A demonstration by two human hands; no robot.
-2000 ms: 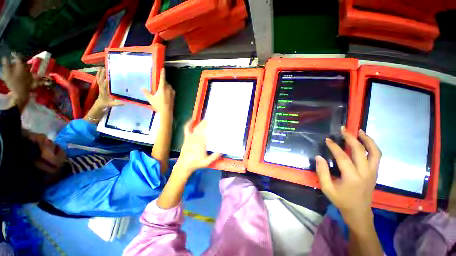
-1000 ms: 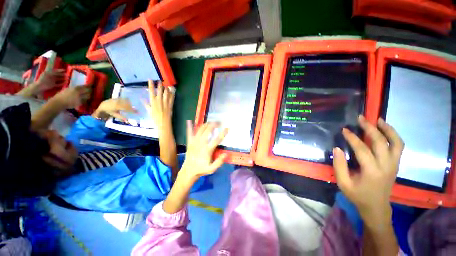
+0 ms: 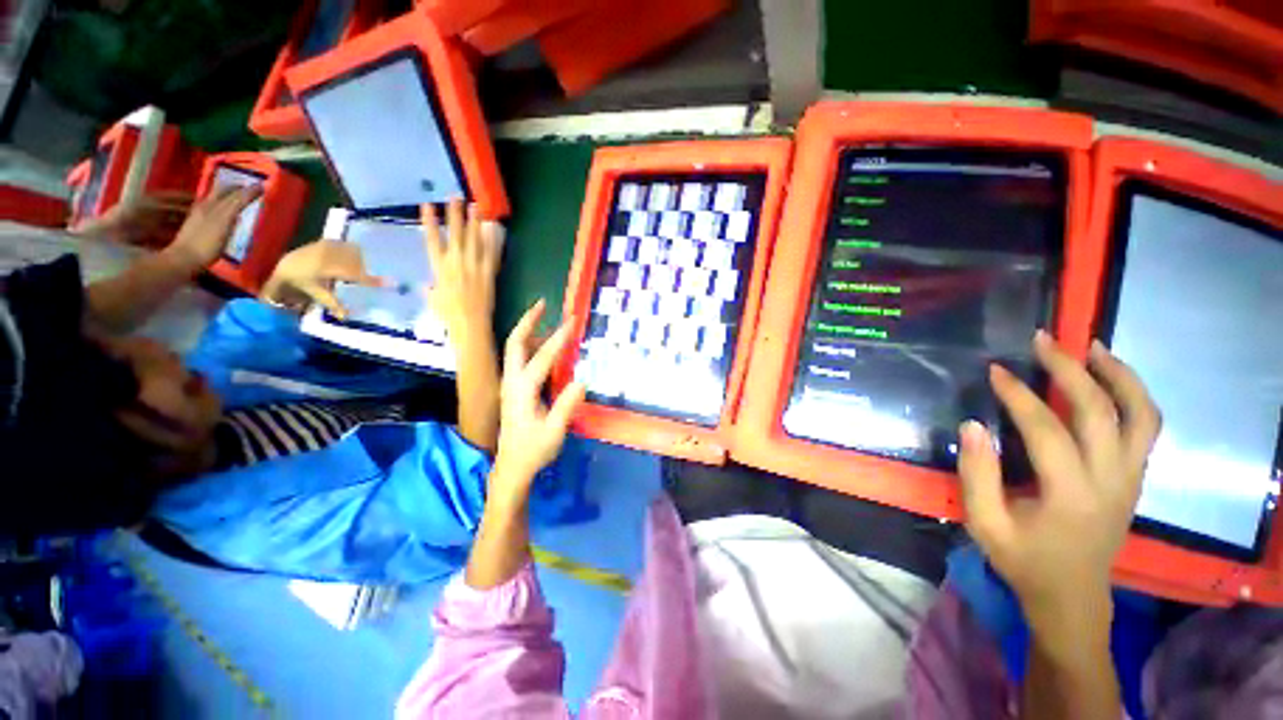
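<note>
Three tablets in orange-red frames lie side by side in front of me. The left tablet (image 3: 668, 288) shows a black-and-white checkerboard. The middle tablet (image 3: 929, 281) shows a black screen with green and some white text lines. The right tablet (image 3: 1196, 366) shows a pale grey screen. My left hand (image 3: 528, 401) is bare and empty, fingers apart, at the left edge of the left tablet's frame. My right hand (image 3: 1062, 478) is bare and empty, fingers spread over the lower right corner of the middle tablet; fingertip contact cannot be told.
At the left, a person in a blue smock (image 3: 338, 492) has both hands over a white tablet (image 3: 394, 274), with a framed tablet (image 3: 387, 134) tilted behind it. Orange-red frames (image 3: 605, 42) are stacked at the back. A grey upright (image 3: 791, 56) stands behind the bench.
The left tablet's screen has changed from plain pale to a checkerboard. My left hand has moved off its screen to the frame's left edge. The view has shifted slightly; my right hand stays over the middle tablet.
</note>
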